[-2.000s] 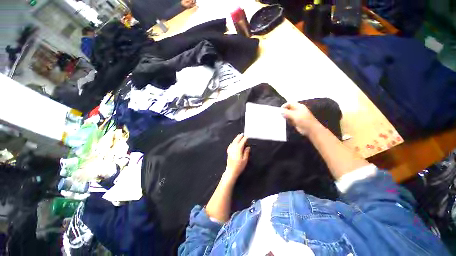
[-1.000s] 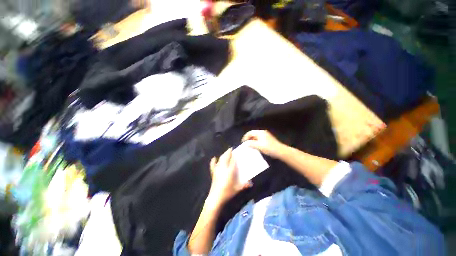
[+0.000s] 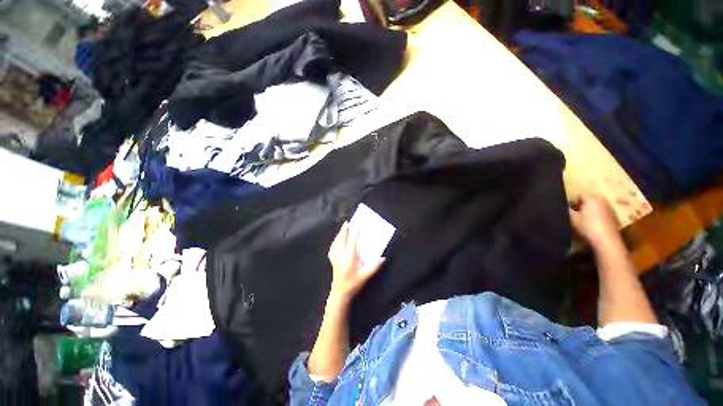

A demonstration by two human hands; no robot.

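The black coat (image 3: 476, 214) lies spread over the table in front of me, with a smoother, shinier black part on its left side. My left hand (image 3: 349, 262) holds the white card (image 3: 372, 234) by its left and lower edges, over the middle of the coat. My right hand (image 3: 588, 218) is at the right, just beyond the coat's right edge, over the table's right corner. Its fingers are bent together. Whether they hold something small cannot be told.
The pale wood table (image 3: 507, 103) has a heap of white and striped cloth (image 3: 289, 123) and black garments (image 3: 254, 75) behind the coat. Clutter and a white sheet (image 3: 181, 305) lie left. Navy cloth (image 3: 634, 103) lies beyond the right edge.
My right hand has let go of the card and moved right, past the coat's edge. My left hand still has the card. The coat's right part now spreads further right.
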